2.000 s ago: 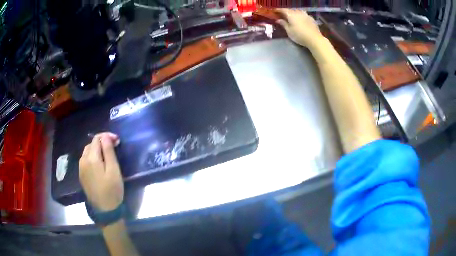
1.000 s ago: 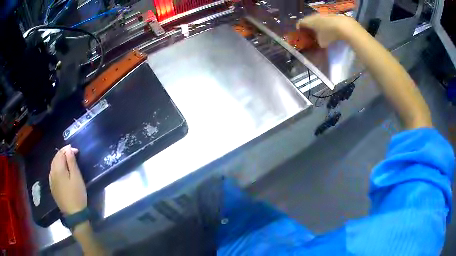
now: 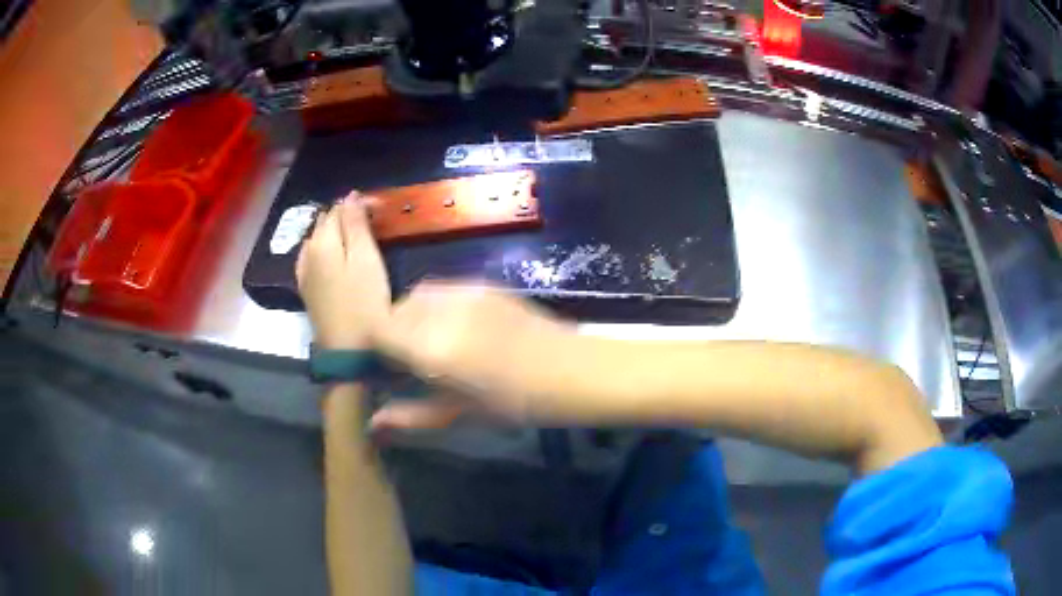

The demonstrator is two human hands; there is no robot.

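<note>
An orange-brown carrier fixture (image 3: 454, 204) with small studs lies on the black work pad (image 3: 652, 210). My left hand (image 3: 344, 277) is at its left end, with the fingers together. The fingertips overlap that end, and whether they grip the fixture or a thin tool cannot be told. My right hand (image 3: 472, 349) is motion-blurred in front of the pad, across my left wrist, with its thumb apart. Its palm side is hidden and nothing shows in it. A pale marked strip (image 3: 518, 154) lies behind the fixture.
Red plastic bins (image 3: 134, 239) stand at the left. The black camera cylinder (image 3: 460, 41) hangs over the pad's back. Another orange-brown carrier (image 3: 635, 105) sits behind the pad. A steel bench top (image 3: 821, 233), rails and a red light (image 3: 783, 29) are at the right and back.
My right hand has come from the rails at the right to my left wrist. A carrier fixture now lies on the pad at my left fingertips. The view has swung left.
</note>
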